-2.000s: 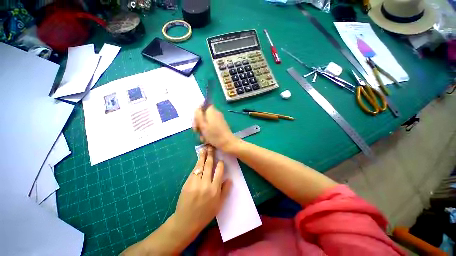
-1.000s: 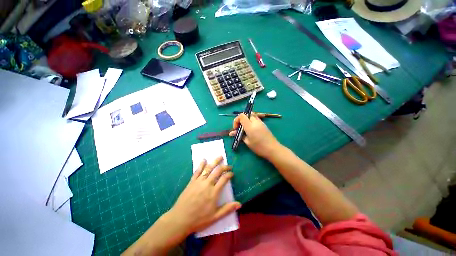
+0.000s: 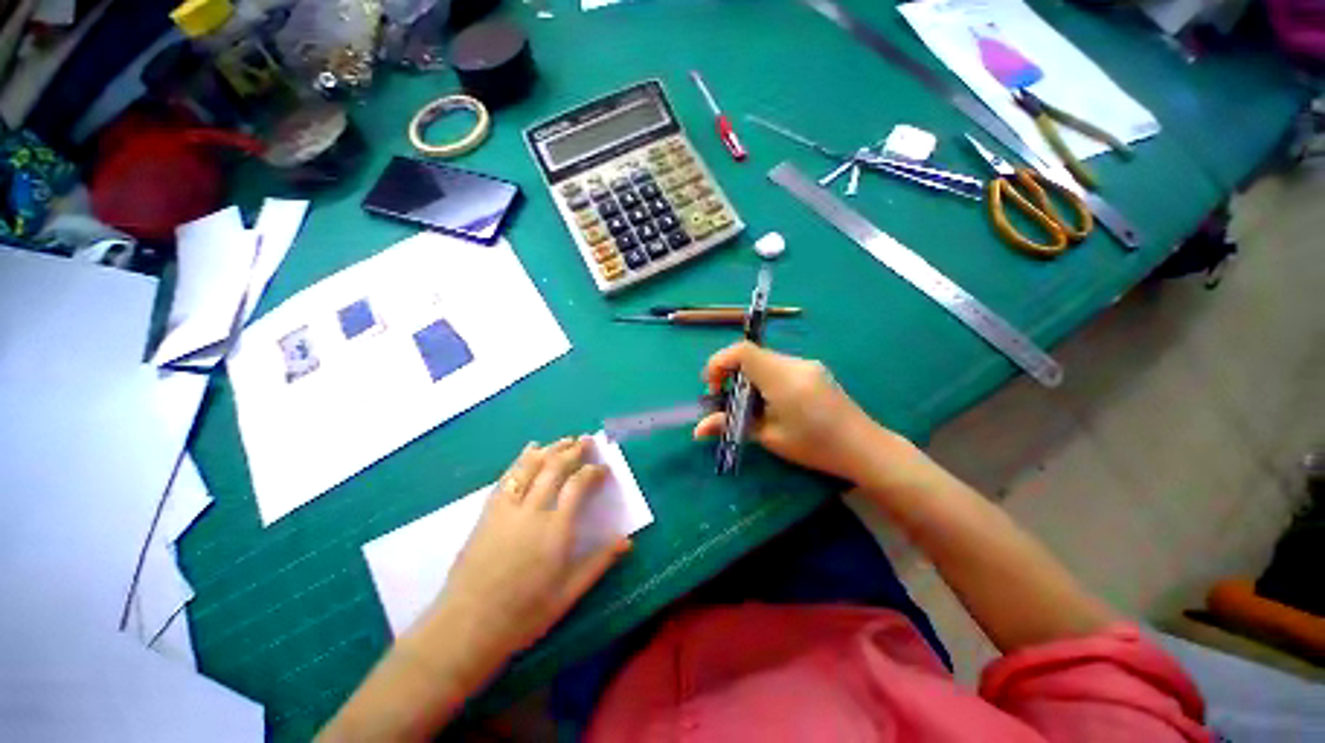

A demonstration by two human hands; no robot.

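A white card (image 3: 628, 501) lies slanted on the green cutting mat (image 3: 581, 676) near its front edge. My left hand (image 3: 541, 526) lies on the card, fingers over its upper part, palm down. My right hand (image 3: 792, 411) holds a dark slim utility knife (image 3: 756, 337), blade end pointing up and away, to the right of the card and not touching it. A short steel ruler (image 3: 654, 421) lies between the card and my right hand, its right end hidden by the hand.
Behind my right hand lie an awl (image 3: 712, 314), a pencil, a white lump (image 3: 769, 245) and a calculator (image 3: 635, 189). A printout (image 3: 392, 363) and phone (image 3: 440, 198) are left. Steel ruler (image 3: 916, 273) and scissors (image 3: 1036, 214) are right. White sheets (image 3: 87, 436) cover the far left.
The card has turned from upright to slanting left under my left hand. My right hand, first beside the left at the card's top, has moved right with the knife. The short ruler is off the card.
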